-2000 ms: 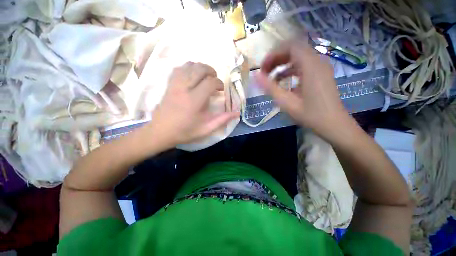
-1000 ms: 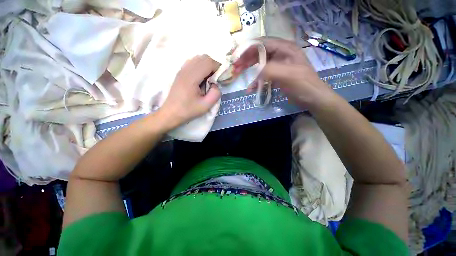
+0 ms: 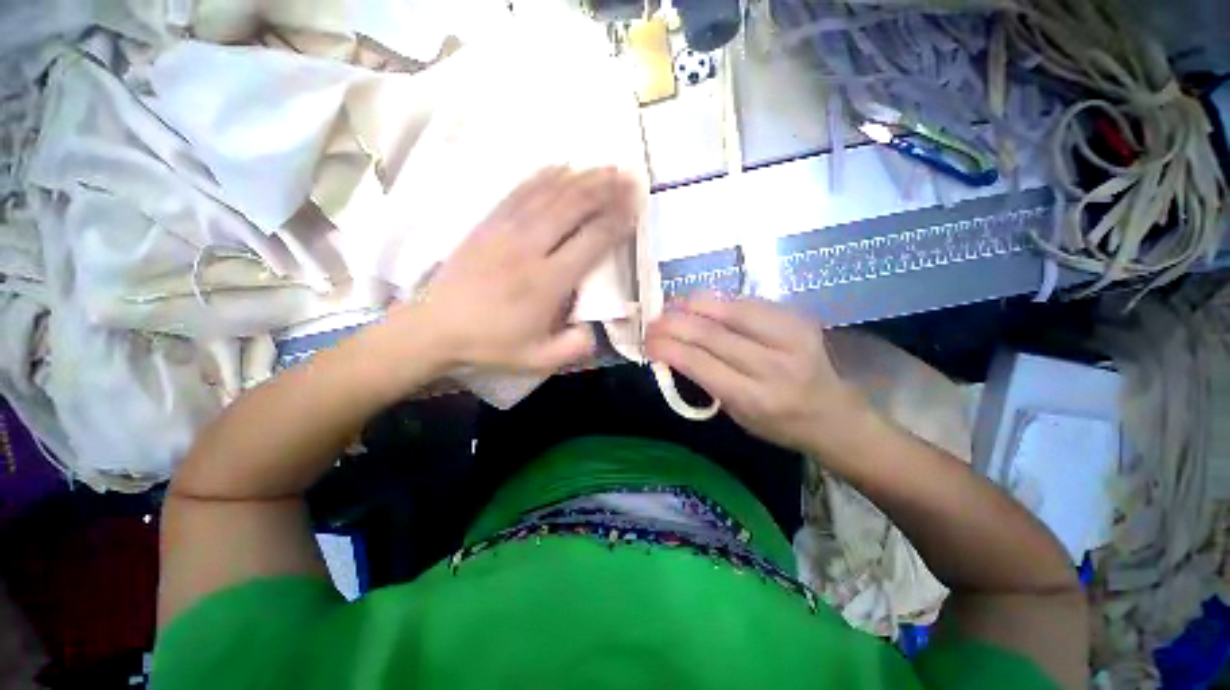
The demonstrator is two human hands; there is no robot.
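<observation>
A cream garment piece [image 3: 610, 286] lies over the table's front edge and joins the cream cloth heaped at the left. My left hand [image 3: 540, 270] lies on this piece, fingers extended, thumb near the front edge. My right hand [image 3: 749, 361] is at the table edge just right of it, with fingertips closed on a narrow cream strip [image 3: 689, 409] that loops below them. The strip runs up along the piece's right edge toward the machine. Bright lamp light washes out the cloth; the needle is not clearly seen.
Thread snips [image 3: 931, 146] lie at the right, near lilac-grey strips [image 3: 897, 68] and a cream strip bundle [image 3: 1140, 169]. The ruler [image 3: 917, 256] runs along the table edge. A white box [image 3: 1059, 438] and cream piles are below right. A dark cylinder [image 3: 711, 20] is at the top.
My right hand has moved down to the table edge from near the machine. My left hand has flattened out on the cloth. The strip now lies straighter along the piece's edge.
</observation>
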